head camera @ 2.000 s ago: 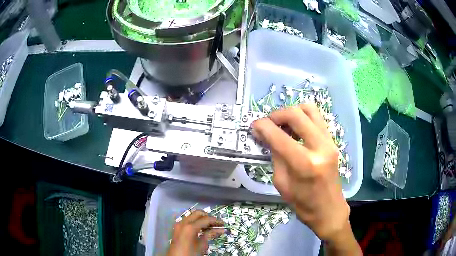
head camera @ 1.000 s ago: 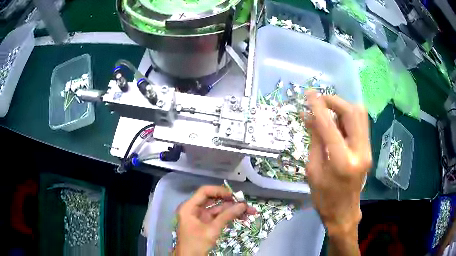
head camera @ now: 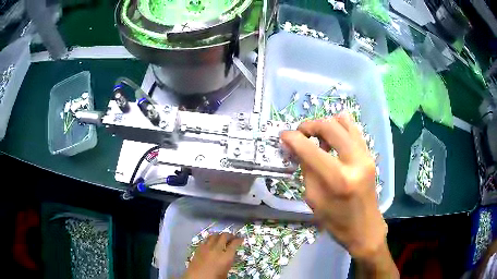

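The silver press [head camera: 201, 133] lies across the middle, its nest [head camera: 248, 144] at the right end. My right hand [head camera: 338, 174] is at the nest's right end with thumb and fingertips together; any part between them is too small or hidden to tell. My left hand [head camera: 213, 256] is low in the front bin [head camera: 175, 231], fingers down at the left edge of the heap of white wired connectors [head camera: 272, 248]. Its fingertips are partly hidden, so I cannot tell whether it holds one. The rear bin [head camera: 310, 60] behind my right hand holds more connectors.
A steel bowl feeder [head camera: 191, 60] with green pieces stands behind the press, its narrow track [head camera: 260, 71] running to the nest. Small clear tubs stand left [head camera: 71, 131] and right [head camera: 428, 169]. Green bags [head camera: 403, 87] lie at right. A dark green bin [head camera: 87, 250] is lower left.
My right hand has moved left from over the rear bin to the nest. My left hand, which held a white connector above the front bin, has gone down to the heap. The view has shifted slightly.
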